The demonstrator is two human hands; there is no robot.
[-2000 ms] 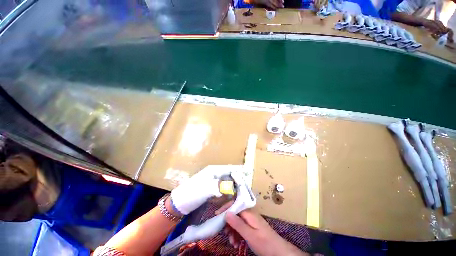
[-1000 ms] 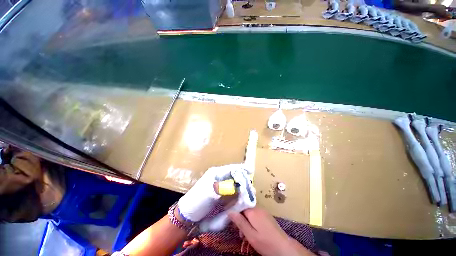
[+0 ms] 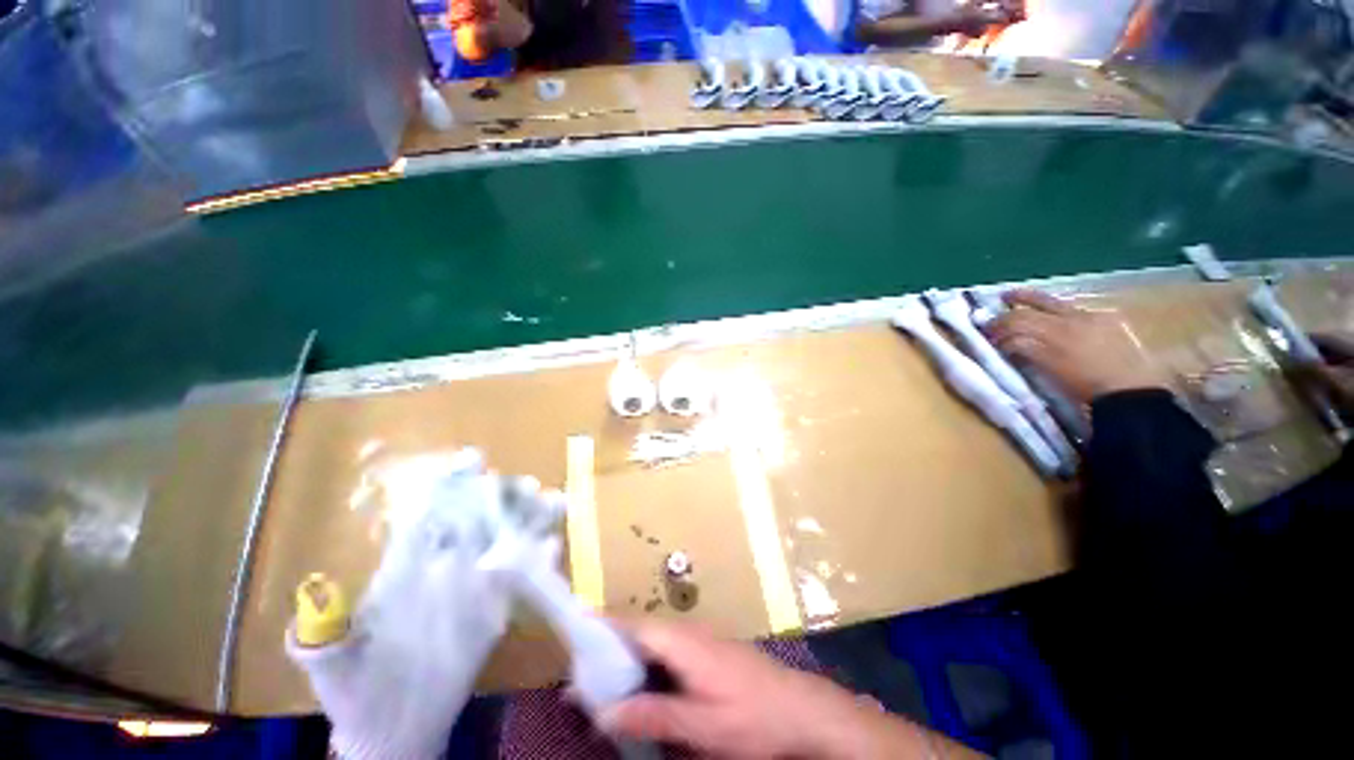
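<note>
My left hand (image 3: 423,594), in a white knit glove, is blurred. A yellow-handled tool (image 3: 319,609) shows its stub at the outer side of the fist; its other end is hidden. My bare right hand (image 3: 728,690) grips a pale grey moulded part (image 3: 594,646) by its near portion. The part slants up to the left, and its far end is blurred at the gloved fingers. Whether the glove holds that end cannot be told. Two yellowish tape strips (image 3: 765,542) lie beyond, with a small pot (image 3: 679,563) and dark specks between them.
Two white teardrop pieces (image 3: 682,389) stand near the green belt (image 3: 594,245), above small white sticks (image 3: 668,446). Moulded parts (image 3: 973,379) lie at right, under another person's hand (image 3: 1077,345). A metal rod (image 3: 265,520) lies left. More parts (image 3: 817,89) line the far bench.
The view has turned right. My hands show lower and further left, and the part now extends up-left from my right hand. Another person's dark-sleeved arm has come over the parts at right.
</note>
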